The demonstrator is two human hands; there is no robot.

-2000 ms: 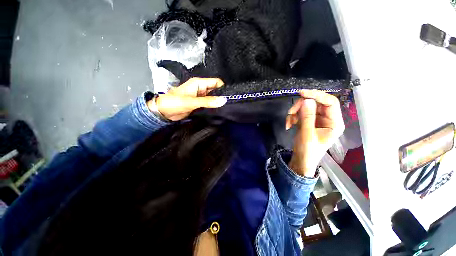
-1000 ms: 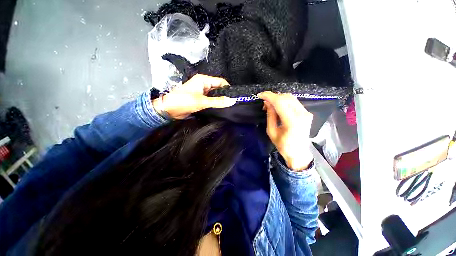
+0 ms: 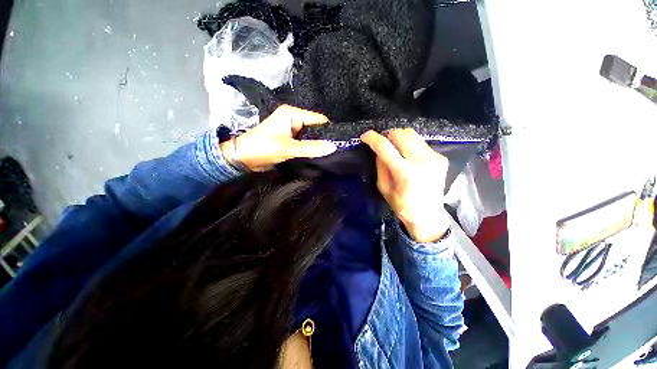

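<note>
The black textured garment (image 3: 360, 68) lies in a pile in front of me, with its rough hem edge stretched across toward the table. A thin silver-purple chain trim (image 3: 454, 138) runs along the hem edge, beside smooth black lining (image 3: 454, 155). My left hand (image 3: 277, 140) pinches the hem edge at its left part, thumb below and fingers above. My right hand (image 3: 409, 176) is on the hem just right of it, fingertips at the chain and covering a short stretch of it. No needle or thread can be made out.
The white table (image 3: 540, 166) is at the right, with a phone (image 3: 596, 222), black-handled scissors (image 3: 586, 264), a black cone (image 3: 565, 328) and a dark clip or tape (image 3: 625, 72). A clear plastic bag (image 3: 245, 61) and curly black trim (image 3: 252, 13) lie beyond my left hand.
My right hand has moved left along the chain, closer to my left hand, and its fingers now bend over the hem. The left hand keeps its pinch. The view has shifted slightly.
</note>
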